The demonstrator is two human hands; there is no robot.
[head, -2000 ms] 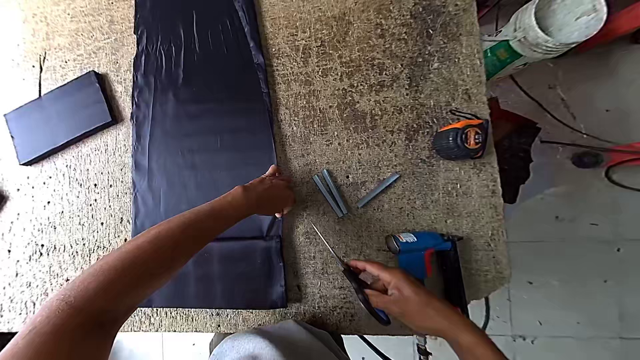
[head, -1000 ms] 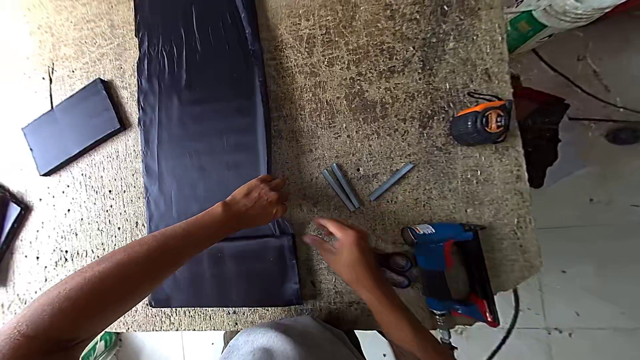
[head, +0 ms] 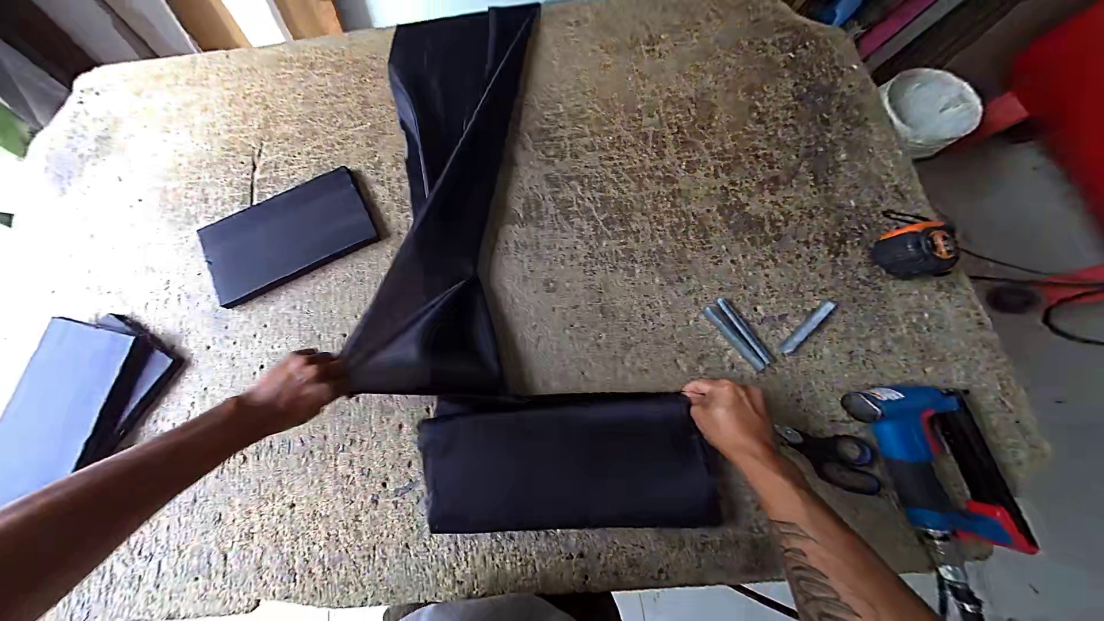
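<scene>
My left hand (head: 302, 384) grips the edge of a long strip of black sheet material (head: 457, 216), which is twisted and runs to the table's far edge. A flat black-covered rectangular panel (head: 569, 466) lies in front of me, its far edge beside the strip. My right hand (head: 729, 414) pinches that panel's far right corner. Scissors (head: 832, 457) with dark handles lie just right of my right wrist, partly hidden by it. Whether strip and panel are still joined, I cannot tell.
A black-covered block (head: 289, 237) and several more (head: 65, 397) lie on the left. Staple strips (head: 737, 335), a tape measure (head: 916, 248) and a blue pneumatic stapler (head: 918, 457) with a hose are at right. A white bucket (head: 931, 108) stands beyond the worn tabletop (head: 655, 216).
The black material lay flat and straight; now it is twisted and pulled left by my left hand. My right hand held the scissors two seconds ago, let them go, and now holds the panel's corner.
</scene>
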